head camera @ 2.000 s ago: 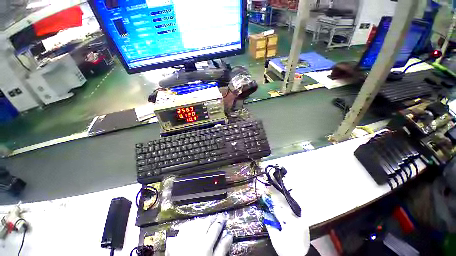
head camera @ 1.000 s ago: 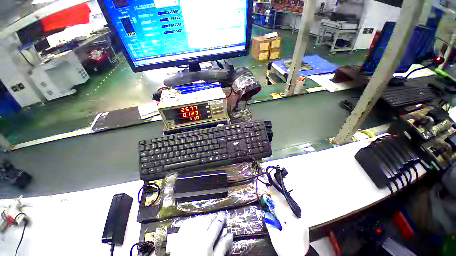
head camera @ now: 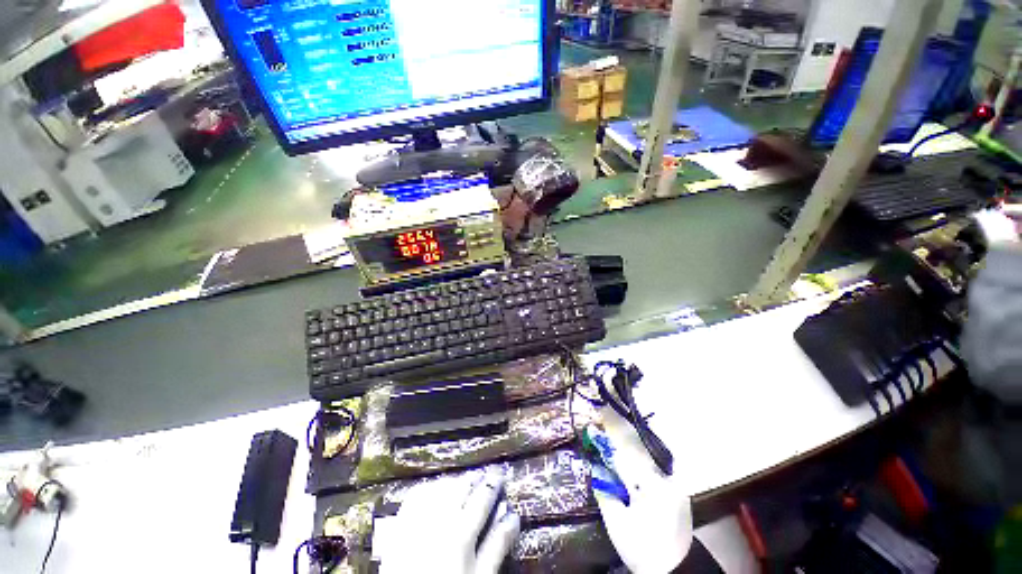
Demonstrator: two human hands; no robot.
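Observation:
A black power adapter [head camera: 447, 412] lies in the far bay of the tape-wrapped test fixture [head camera: 448, 457]. My left hand [head camera: 439, 525], in a white glove, rests over the near bay, fingers pointing right; what lies beneath it is hidden. My right hand [head camera: 648, 510], also white-gloved, is at the fixture's right end, with a bright blue pen-like thing [head camera: 609, 483] at its fingers. Whether it grips this I cannot tell. A bundled black cord [head camera: 634, 417] lies just beyond my right hand. Another black adapter [head camera: 265, 487] lies left of the fixture.
Behind the fixture are a black keyboard [head camera: 454, 325], a meter with red digits [head camera: 417, 246] and a monitor [head camera: 392, 62]. Several adapters [head camera: 857, 342] lie on the bench at right, by another person's sleeve [head camera: 995, 325]. Red-and-white clips [head camera: 25, 496] lie far left. A grey conveyor [head camera: 168, 370] runs behind.
The meter's red digits have changed, and the red light on the far-bay adapter no longer shows. A dark object now shows behind the keyboard's right end. A person's sleeve has entered at right. My hands barely moved.

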